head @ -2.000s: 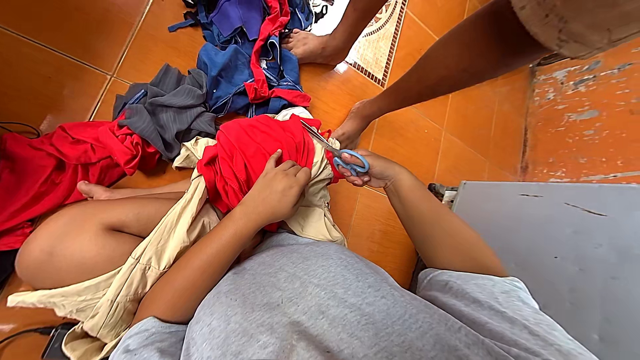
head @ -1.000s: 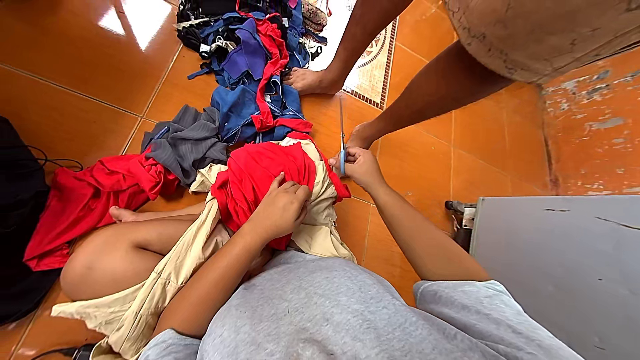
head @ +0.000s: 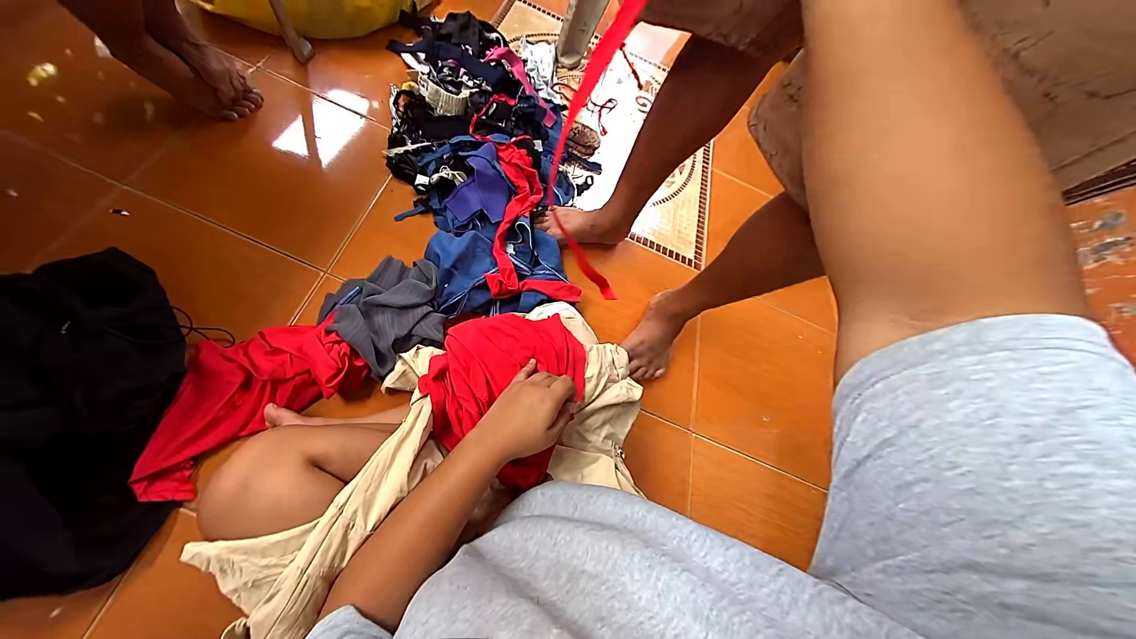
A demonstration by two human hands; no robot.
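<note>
My left hand [head: 531, 413] rests with curled fingers on a bunched red cloth [head: 497, 355], which lies over cream cloth [head: 590, 422] on my lap. Whether its fingers pinch the red cloth is unclear. My right arm is raised across the right side, and its hand lies beyond the top edge, out of sight. A narrow red fabric strip [head: 577, 115] hangs from the top edge, its lower end dangling above the floor near another person's foot. The scissors are not visible.
A pile of dark and blue fabric pieces [head: 479, 186] spreads ahead, beside gray cloth [head: 386, 311] and red cloth [head: 257, 382]. Black cloth [head: 80, 417] lies left. Another person's feet [head: 652, 342] are close on the right; a further person's foot [head: 222, 84] is at upper left.
My right hand, earlier low beside the red cloth with blue-handled scissors, has gone up out of view. A red strip now hangs in the air. My left hand remains on the red cloth.
</note>
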